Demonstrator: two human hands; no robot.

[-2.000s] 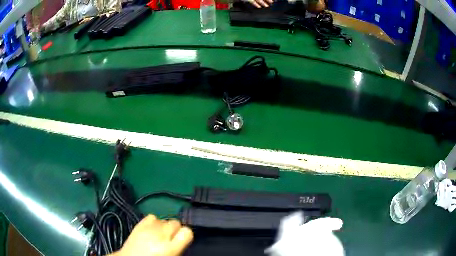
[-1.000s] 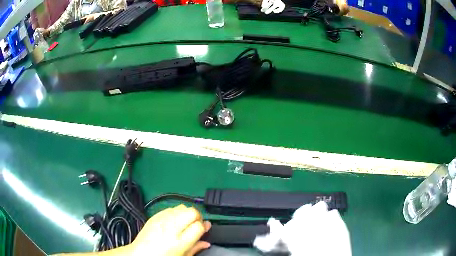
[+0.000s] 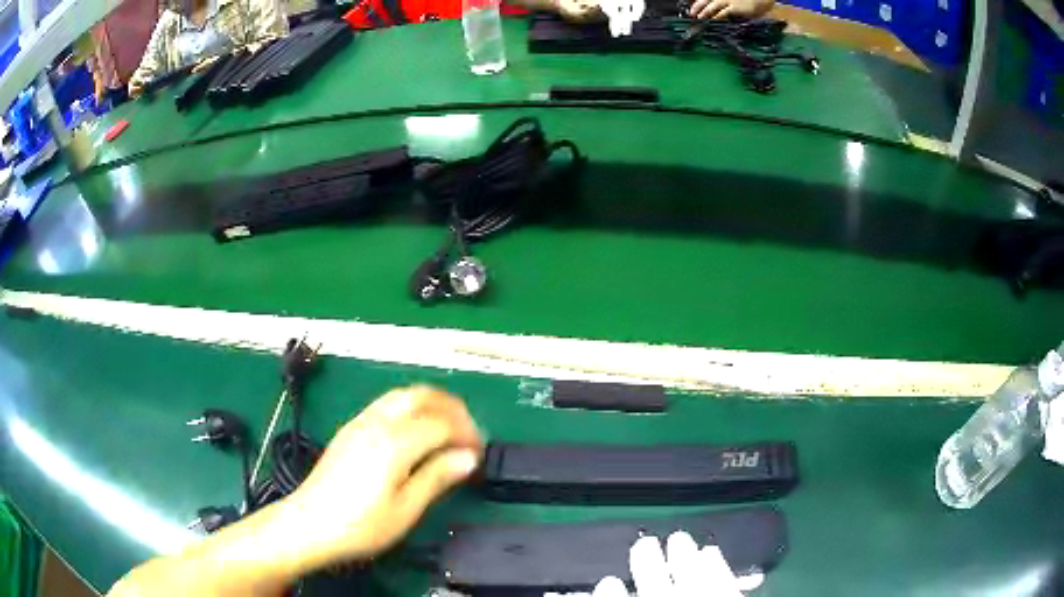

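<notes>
Two black power strips lie side by side on the near green bench. The upper strip point(image 3: 642, 472) is plain with faint lettering near its right end. The lower strip point(image 3: 548, 553) has a smooth, rounded right end. My bare left hand point(image 3: 379, 472) has curled fingers at the upper strip's left end; its grip there is hidden. My white-gloved right hand point(image 3: 677, 569) is cut off by the bottom edge, with its fingers over the lower strip's near side. Black cords lie at left, partly behind my left arm, with plugs point(image 3: 218, 429) showing.
A short black bar point(image 3: 608, 397) lies by the cream rail point(image 3: 770, 371). A clear bottle point(image 3: 989, 449) leans at right. Beyond the rail, another strip point(image 3: 313, 190) and coiled cord point(image 3: 490, 181) lie on green. People's hands, strips and a bottle point(image 3: 484, 41) are opposite.
My left hand has moved up from the lower strip to the upper strip's left end. My right hand has moved down and its fingers now show spread. The strip beyond the rail appears farther left.
</notes>
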